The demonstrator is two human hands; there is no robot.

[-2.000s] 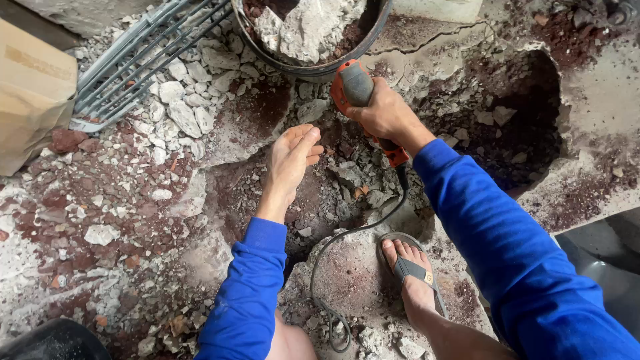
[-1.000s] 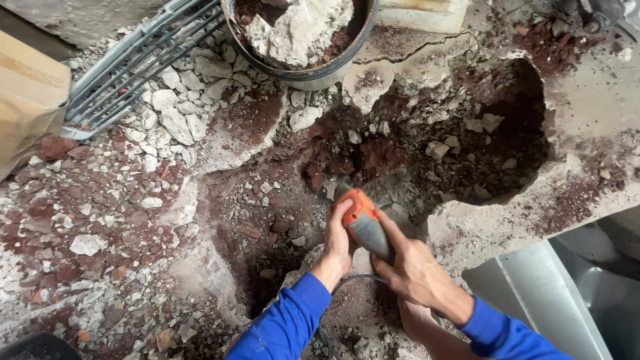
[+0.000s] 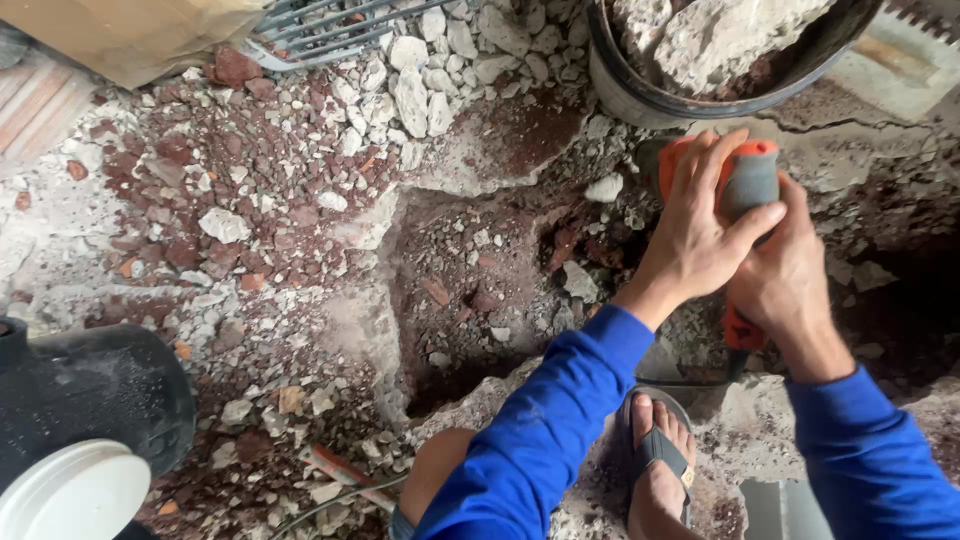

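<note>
Both hands are on an orange and grey corded power tool (image 3: pixel 750 176), upright over the broken ground below the bucket. My left hand (image 3: pixel 694 225) lies across its upper orange body, fingers over the top. Around the grey and orange grip is my right hand (image 3: pixel 784 277), with the orange lower end and black cord showing beneath it. The working end of the tool is hidden, so its contact with the ground cannot be told. A dug trench (image 3: pixel 472 277) with reddish soil and rubble lies left of the hands.
A black-rimmed bucket (image 3: pixel 645 101) holds large concrete chunks. Metal grating (image 3: pixel 322 34) and a cardboard box (image 3: pixel 142 30) stand upper left. A black pipe fitting (image 3: pixel 112 390) and a white round lid (image 3: pixel 75 491) lie lower left. My sandalled foot (image 3: pixel 660 457) rests on the broken concrete edge.
Two seconds ago my left hand was off the tool; now both hands are on it. Since one second ago the tool has moved up toward the bucket. The view has shifted left.
</note>
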